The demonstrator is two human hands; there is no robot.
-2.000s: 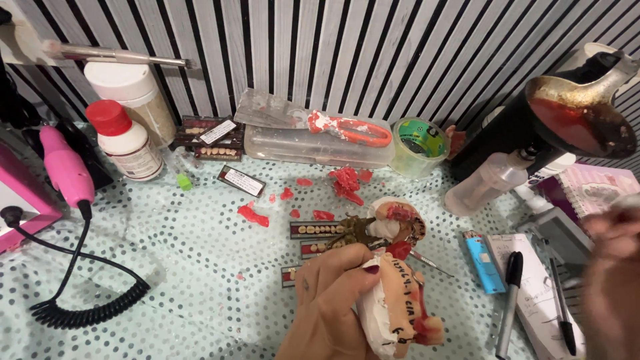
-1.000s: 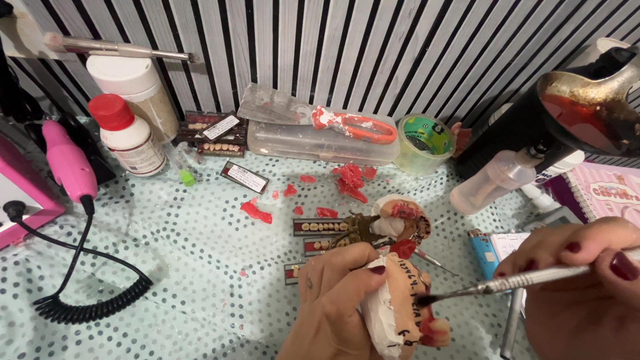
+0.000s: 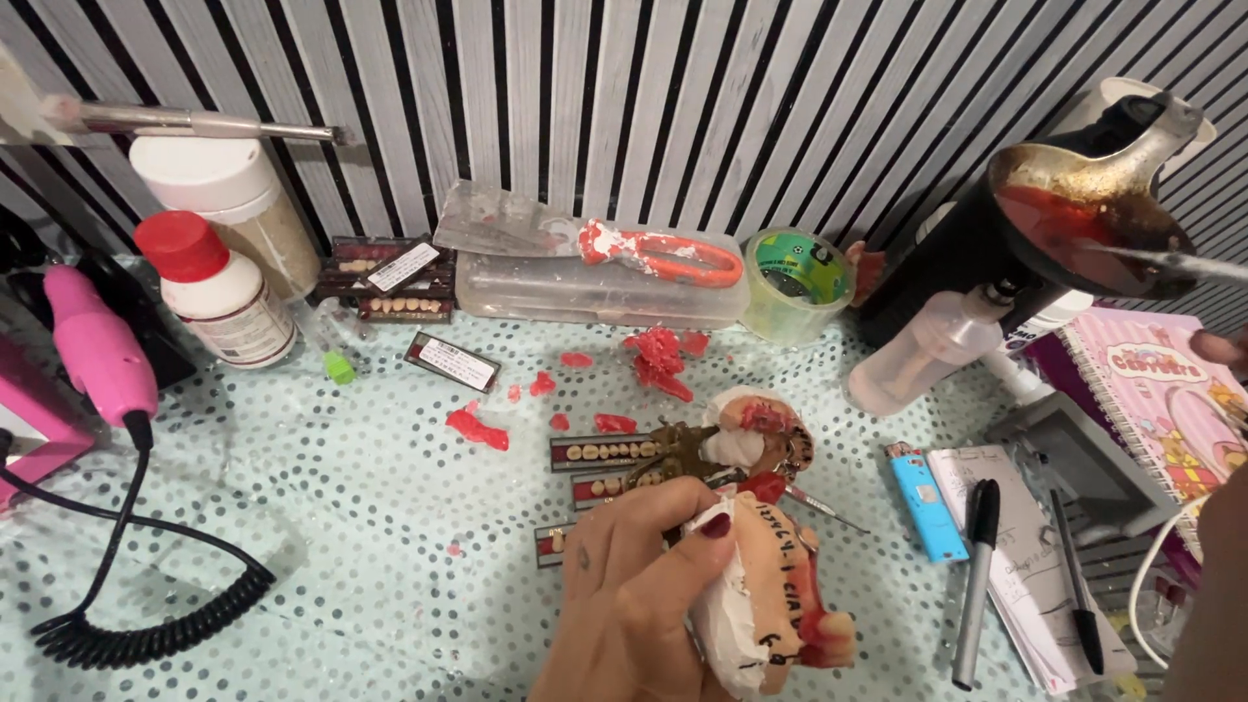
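My left hand (image 3: 634, 595) holds a plaster dental model (image 3: 765, 595) at bottom centre, with red wax and artificial teeth along its right side and handwriting on it. At the right edge is my right hand (image 3: 1224, 348), mostly cut off; a metal wax instrument (image 3: 1185, 263) reaches from that edge into the red melted wax (image 3: 1053, 234) in a dark, stained metal pan. Whether my fingers grip the instrument is out of frame. Behind my left hand lies a second dental model (image 3: 760, 434) on a brass-coloured articulator (image 3: 673, 453), beside cards of artificial teeth (image 3: 604, 451).
Red wax scraps (image 3: 658, 361) lie mid-table. Behind them are a plastic case (image 3: 604, 292), a spatula (image 3: 663, 255) and a tape roll (image 3: 798, 283). A pink handpiece (image 3: 97, 341) and bottles (image 3: 229, 292) stand left. A spray bottle (image 3: 916, 351), blue lighter (image 3: 924, 502), pens (image 3: 977, 585) and notebook (image 3: 1150, 390) are right.
My right hand has moved from the model up and right to the frame edge, and the instrument's tip is now in the pan. My left hand still holds the model.
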